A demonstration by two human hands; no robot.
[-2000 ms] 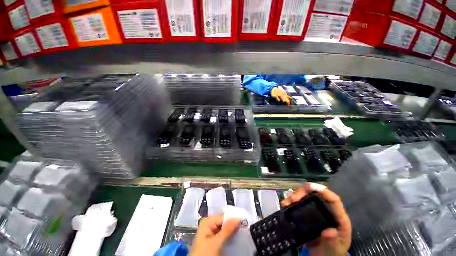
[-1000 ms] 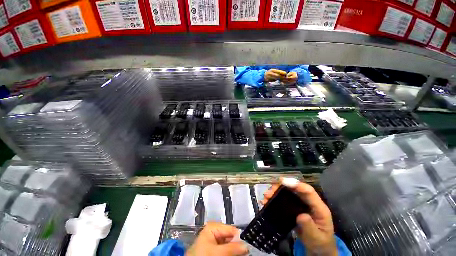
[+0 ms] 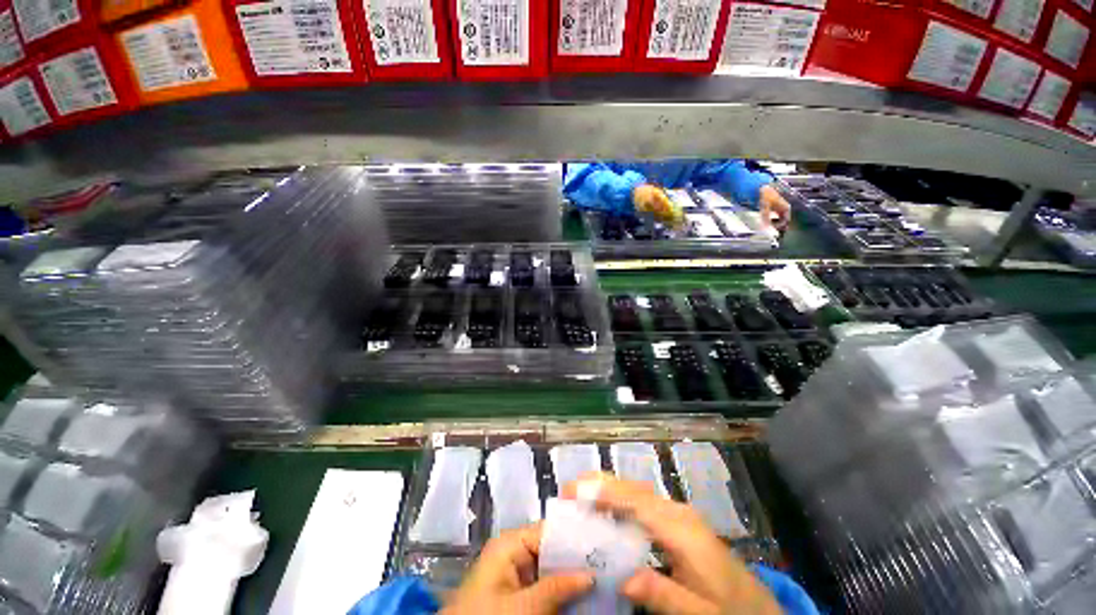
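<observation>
My left hand [image 3: 514,579] and my right hand [image 3: 679,547] are together at the bottom centre, both bare, with blue sleeves. Between them they hold a whitish phone sleeve [image 3: 589,555] upright; no black of the phone shows, so whether it is fully inside is hidden. Behind them lies the clear blister tray [image 3: 415,529] with several white sleeves [image 3: 513,487] in its back row. My right hand covers part of that row. The white sleeve stack [image 3: 340,541] lies left of the tray.
Crumpled white wrap [image 3: 214,547] lies far left. Filled tray stacks stand left [image 3: 72,481] and right [image 3: 962,445]. Trays of black phones [image 3: 481,306] sit on the green belt [image 3: 481,406]. A tall tray stack [image 3: 240,312] is at back left. A person's hands [image 3: 659,204] work beyond. A metal shelf [image 3: 541,130] crosses above.
The black phone in my right hand no longer shows; both hands have met around the white sleeve. Another dark tray has moved left along the belt at back right. The other person's hands have parted.
</observation>
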